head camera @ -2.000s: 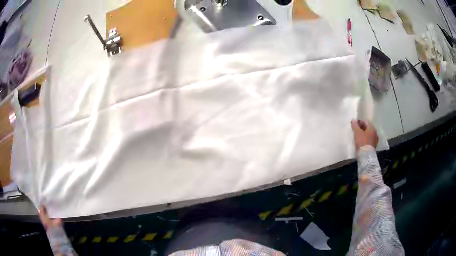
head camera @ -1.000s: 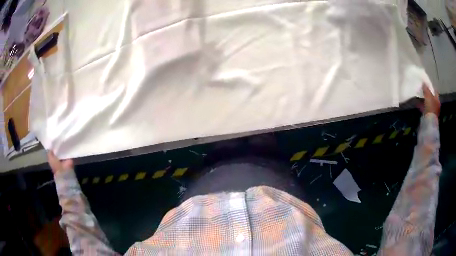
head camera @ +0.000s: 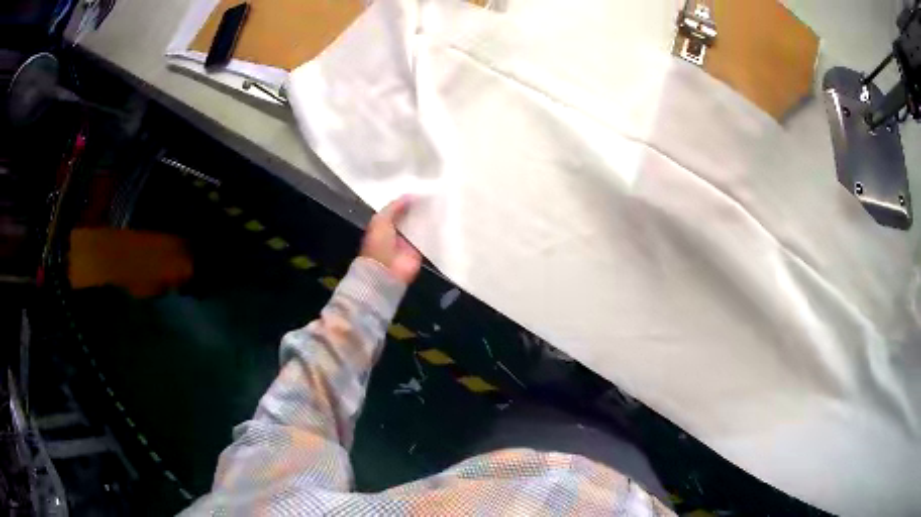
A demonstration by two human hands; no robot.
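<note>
White fabric (head camera: 606,242) lies spread over the table, with soft folds and a long crease, its near edge along the table's front edge. My left hand (head camera: 392,242) is at the fabric's near edge towards its left end, thumb and fingers closed on it. The fabric partly covers a tan card pattern (head camera: 762,50) at the upper right, which bears a silver cloth clamp (head camera: 697,32). My right hand is out of the picture.
The cutter's silver base plate (head camera: 871,151) stands on the table at the far right. At the upper left is a tan pattern board (head camera: 288,35) with a black bar (head camera: 227,35) on it. The green floor has yellow-black striping and scraps. An orange object (head camera: 131,261) is at the left.
The view has turned to the left. The right hand has gone out of the picture. The left hand is still at the fabric's edge, and the clamp and cutter base are in view again.
</note>
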